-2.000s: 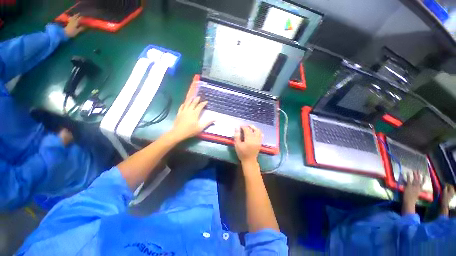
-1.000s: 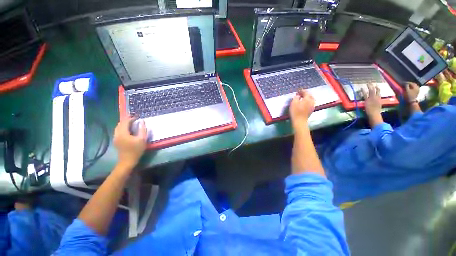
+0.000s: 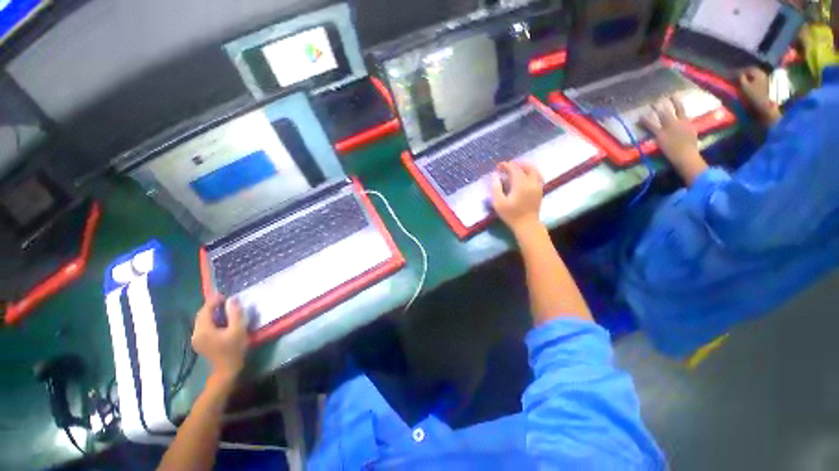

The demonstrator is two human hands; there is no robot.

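Note:
The near laptop (image 3: 293, 250) is open on a red carrier tray (image 3: 322, 302); its screen shows white windows and a blue box. My left hand (image 3: 221, 338) rests at the front left corner of its palm rest, thumb and fingers slightly apart. A dark spot shows between them; I cannot tell if they grip the edge. A second open laptop (image 3: 497, 152) stands to the right, its screen dim with reflections. My right hand (image 3: 518, 195) is loosely curled over its palm rest, fingertips at the touchpad area. Whether it holds anything is unclear.
A white cable (image 3: 409, 241) loops right of the near laptop. Two white bands (image 3: 138, 354) run from a blue holder (image 3: 134, 267) over the bench edge, beside black cables (image 3: 63, 396). At right, another person's hand (image 3: 673, 129) is on a third laptop with a blue cable (image 3: 644, 152).
My right hand moved from the near laptop to the second one. My left hand stayed at the near laptop's left corner. A blue box appeared on the near screen. The view shifted right.

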